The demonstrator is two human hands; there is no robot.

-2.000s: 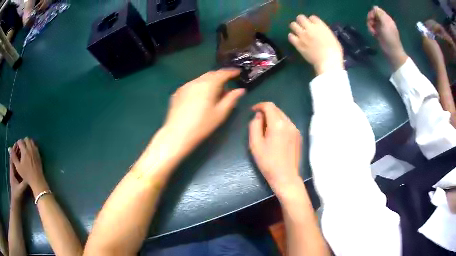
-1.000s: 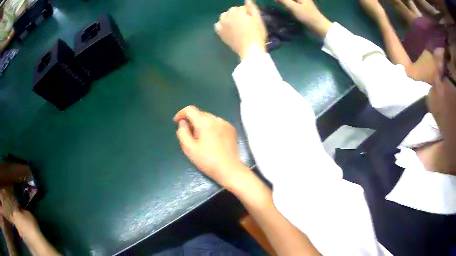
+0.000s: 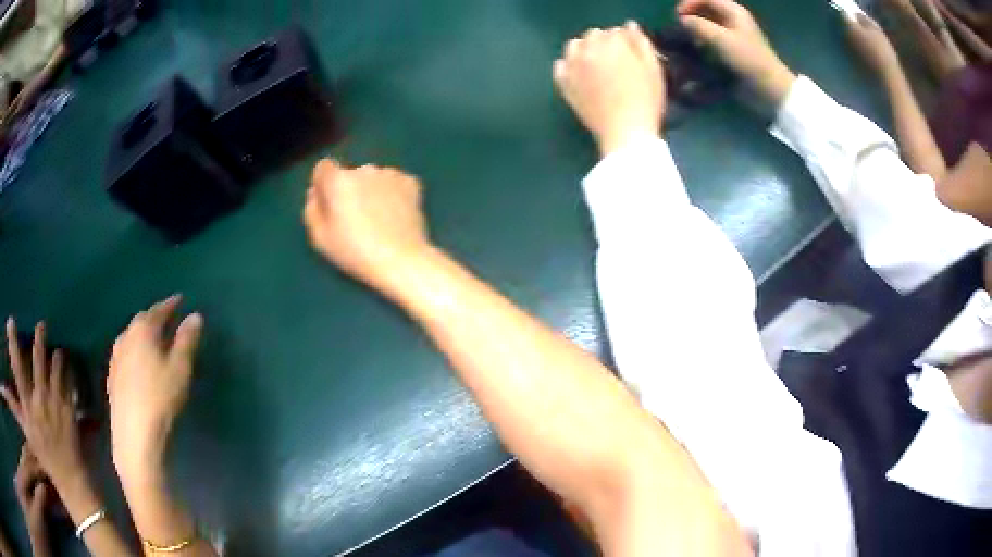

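Two black boxes stand touching at the upper left, the nearer one and the farther one, each with a shaped cut-out in its top. My right hand is over the green table just right of and below them, fingers curled, with no object visible in it. My left hand, blurred, with a thin gold band at the wrist, is at the lower left, fingers apart and with nothing visible in it. The opened carton cannot be made out.
A neighbour's hands are close beside my left hand. A white-sleeved arm lies right of my right arm; that person's hands are by a dark pile. The glossy table has its near edge below.
The opened carton moved from the centre to the far left and now does not show. My left hand is back in view at the lower left. My right hand moved forward, nearer the boxes.
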